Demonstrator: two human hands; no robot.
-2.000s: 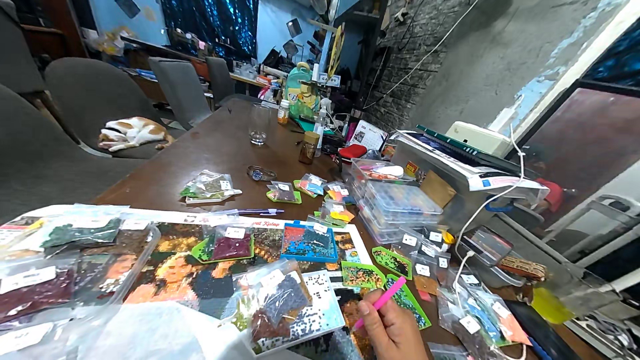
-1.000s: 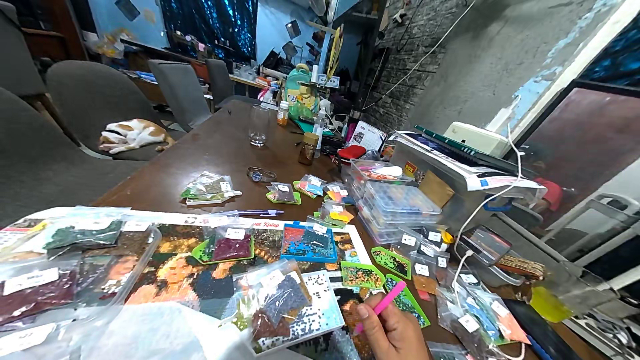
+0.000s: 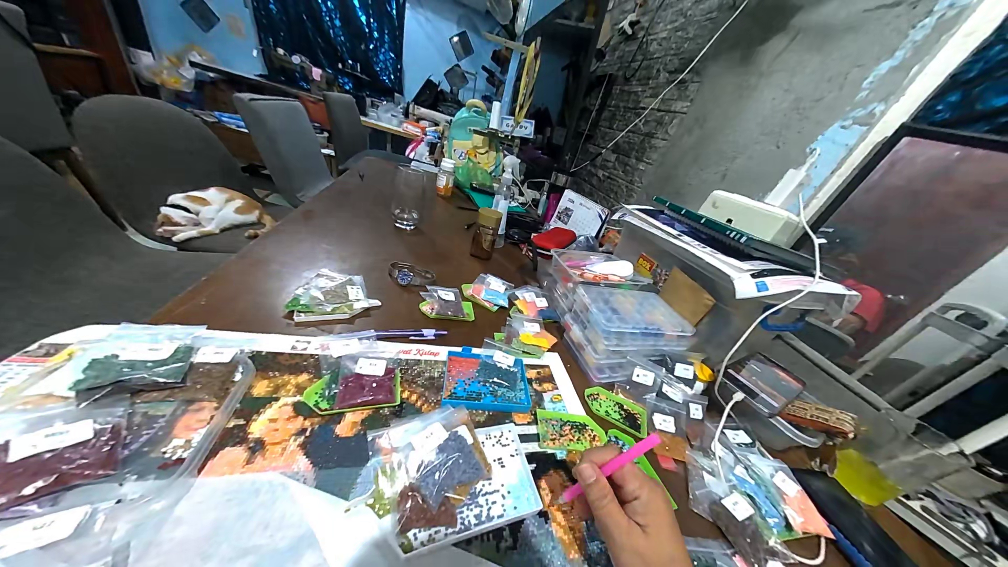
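Observation:
My right hand (image 3: pixel 630 512) grips a pink applicator pen (image 3: pixel 610 468), its tip low over the diamond painting canvas (image 3: pixel 291 425). Just beyond the hand lie green trays of small beads (image 3: pixel 571 431). To its left, a white tray (image 3: pixel 504 472) of dark beads has clear bags of grey and brown beads (image 3: pixel 449 472) on it. A blue tray (image 3: pixel 487 381) holds red and blue beads; a bag of maroon beads (image 3: pixel 366 386) rests on another green tray. White backing paper (image 3: pixel 260 520) covers the near edge. My left hand is not in view.
Bead bags (image 3: pixel 47 449) lie on the canvas at left. Stacked clear bead boxes (image 3: pixel 630 315), a printer (image 3: pixel 732 260) with a white cable, and more bags (image 3: pixel 756 496) stand at right. A wristwatch (image 3: pixel 411 274), glass (image 3: pixel 408 197) and brown bottle (image 3: pixel 486 233) stand farther back. A cat (image 3: pixel 213 213) lies on a chair.

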